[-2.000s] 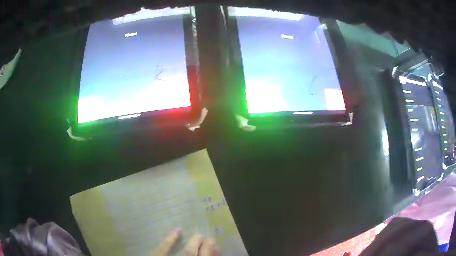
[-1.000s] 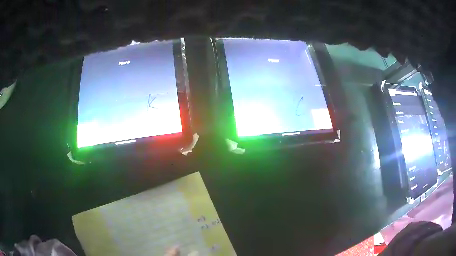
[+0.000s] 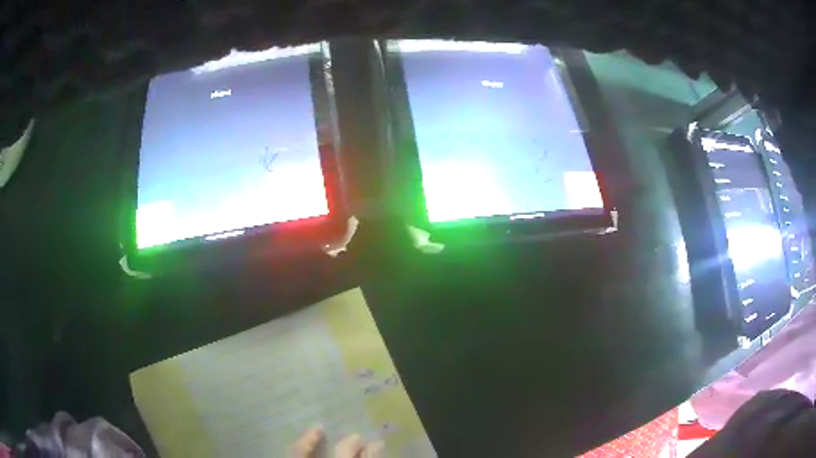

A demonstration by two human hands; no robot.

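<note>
A yellow-edged paper sheet with pale ruled lines and a few blue marks (image 3: 259, 371) lies tilted on the dark mat at the bottom. Blurred fingertips rest on its lower part at the bottom edge; I cannot tell which hand they belong to. The rest of that hand is cut off, and my other hand is not visible. Two black-framed display units lie behind the sheet, the left one (image 3: 228, 152) and the right one (image 3: 501, 134). Their screens glow blue-violet and white, with small scribbled marks. Whitish tabs show at their lower corners.
Two more units with dark menu screens stand at the far right (image 3: 747, 224). Black bumpy foam (image 3: 403, 18) hangs overhead. A pink cloth-like area (image 3: 760, 367) and a red surface (image 3: 640, 438) lie lower right. Sleeves show at both bottom corners. A pale piece (image 3: 13, 156) is at the left edge.
The view has shifted up and down slightly. The fingertips show less than two seconds ago but more than one second ago. The sheet and units keep their places relative to each other.
</note>
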